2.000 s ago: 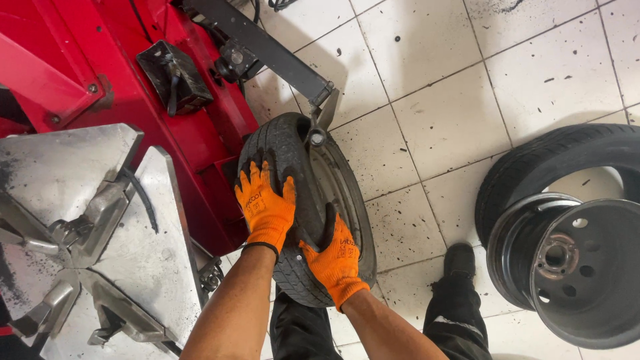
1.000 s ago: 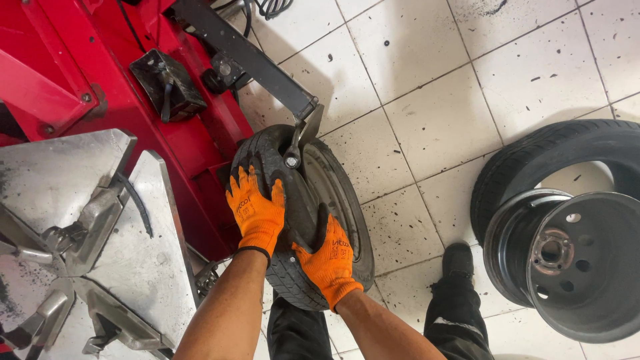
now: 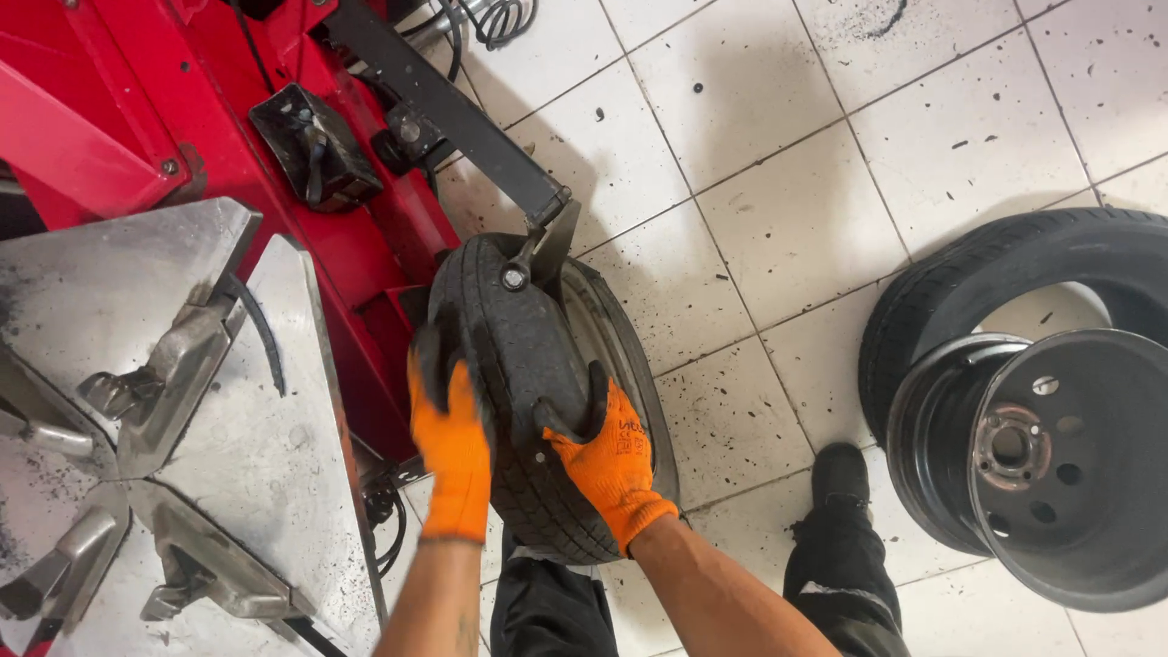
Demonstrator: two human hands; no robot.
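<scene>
A car tire on a wheel (image 3: 538, 365) stands upright on the tiled floor, against the side of a red tire changer (image 3: 274, 173). The bead breaker's black arm (image 3: 474, 128) reaches over it, and its metal blade (image 3: 557, 246) sits at the tire's upper side, by the rim. My left hand (image 3: 452, 438), in an orange and black glove, lies blurred at the left edge of the tread, its fingers apart. In a matching glove, my right hand (image 3: 611, 447) grips the near part of the tire at its sidewall, thumb toward the tread.
At the left is the changer's metal turntable (image 3: 265, 493) with its clamps. A black box (image 3: 315, 146) with a brush handle is fixed on the red frame. Right of my foot (image 3: 839, 474), a bare steel rim (image 3: 1077, 456) leans by a loose tire (image 3: 922, 292). Black debris dots the tiles.
My left hand has shifted from the top of the tread to its left edge. The bead breaker blade now sits deeper against the tire, whose sidewall is pushed in. My right hand stays at the sidewall.
</scene>
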